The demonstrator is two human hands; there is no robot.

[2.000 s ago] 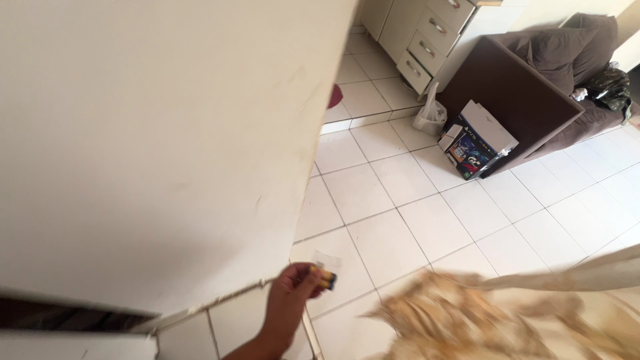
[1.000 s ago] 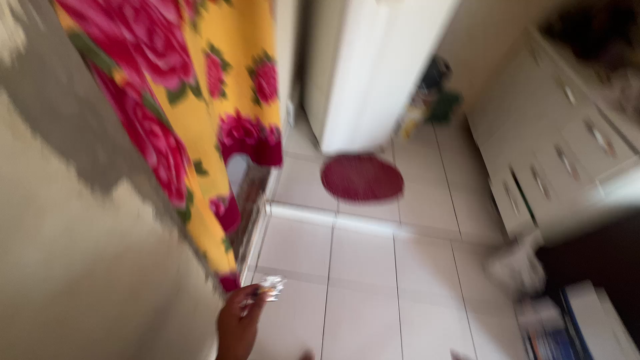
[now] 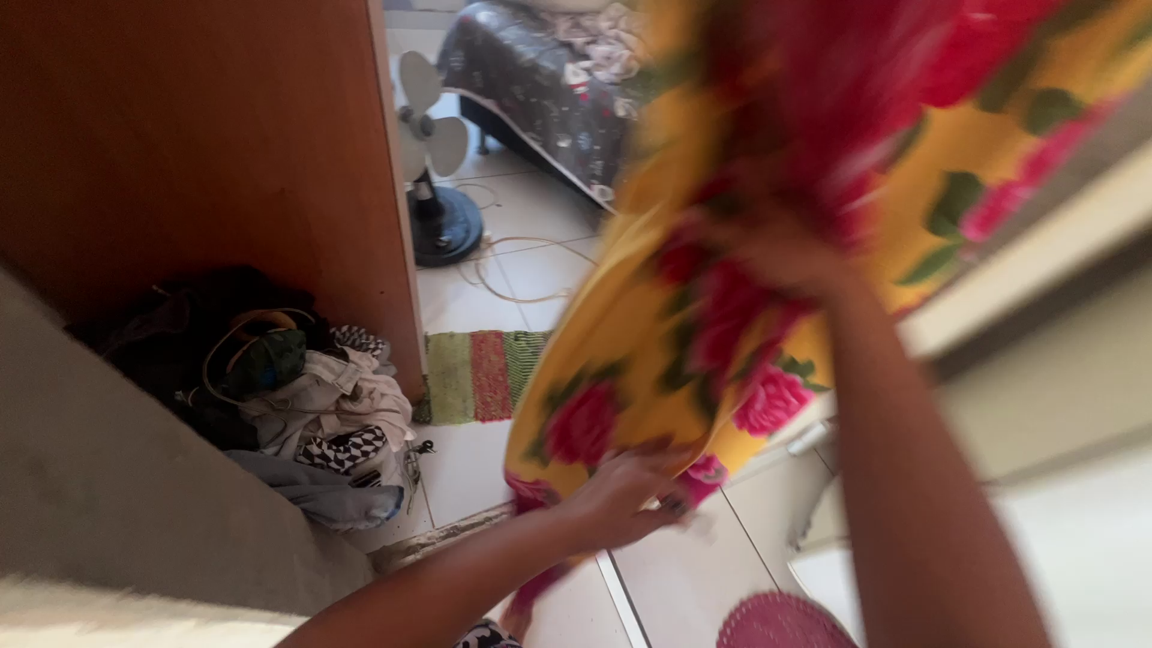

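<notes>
A yellow curtain with pink and red roses (image 3: 585, 423) hangs across the doorway, pulled to the right. My left hand (image 3: 630, 495) is at its lower part, with the fingers curled by the cloth; something small shows near the fingertips but is too blurred to name. Higher up, my right hand (image 3: 774, 243) presses against the curtain, its fingers blurred and partly lost in the folds. Whether that hand grips the cloth cannot be told.
A pile of clothes (image 3: 342, 405) lies on the floor by a brown wooden panel (image 3: 207, 135). Beyond the doorway are a grey fan (image 3: 441, 216), a loose cable (image 3: 513, 297), a bed with a dark cover (image 3: 549, 108) and a striped rug (image 3: 486, 378). A dark pink mat (image 3: 783, 621) lies below.
The view has swung to the curtained doorway. My right hand has come into view at the curtain, and my left hand, earlier holding a small item away from the cloth, is now against it.
</notes>
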